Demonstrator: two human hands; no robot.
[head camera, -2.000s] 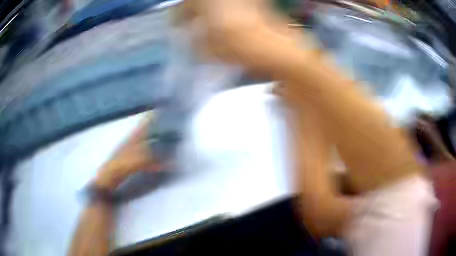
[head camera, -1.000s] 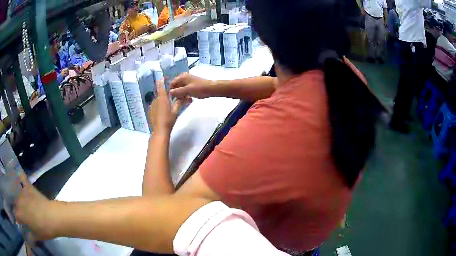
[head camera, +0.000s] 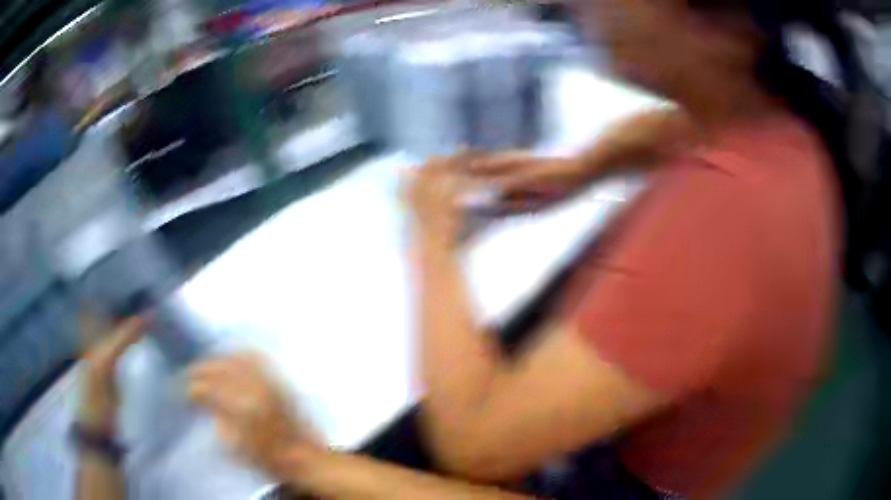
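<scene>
The picture is strongly blurred. A grey-blue retail box (head camera: 161, 293) stands or is held at the lower left, between my hands. My left hand (head camera: 115, 347), with a dark band at the wrist, is at its near left side and appears to grip it. My right hand (head camera: 239, 405) is just right of the box's lower end, fingers pointing towards it. Whether it touches the box or holds anything is not clear. The box's print and flaps cannot be made out.
A person in a red top (head camera: 723, 293) sits close on the right, both hands over the white-covered bench (head camera: 313, 293), near grouped pale boxes (head camera: 449, 93). More blurred grey-blue boxes (head camera: 39, 264) line the left. A green post (head camera: 249, 107) stands behind the bench.
The view has swung left, so the neighbour and grouped boxes sit further right. My right hand has come from the far left edge to right of the box. My left hand now shows.
</scene>
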